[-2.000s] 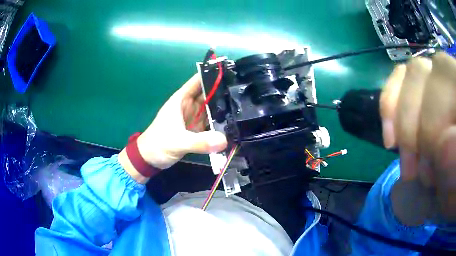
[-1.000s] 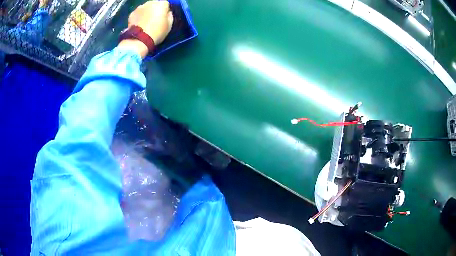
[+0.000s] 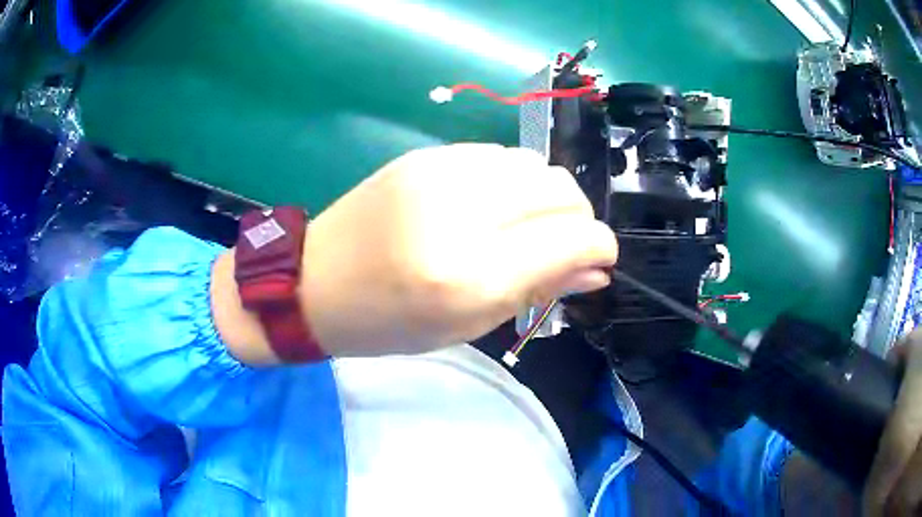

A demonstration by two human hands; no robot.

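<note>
The black chassis assembly lies on the green mat, with a red lead wire running off its left side. My left hand is in front of its left part, fingertips pinched together at the tip of the screwdriver bit. Whatever is between the fingertips is too small to see. My right hand, cut off by the right edge, holds the black electric screwdriver, its bit pointing up and left to my left fingertips.
A second assembly stands at the upper right. A blue tray is cut off at the upper left. A black cable runs from the assembly rightward. Clear plastic wrap lies at the left.
My left hand has come from the blue tray to the bit tip. The screwdriver has come further into view, in my right hand. The view has swung back right.
</note>
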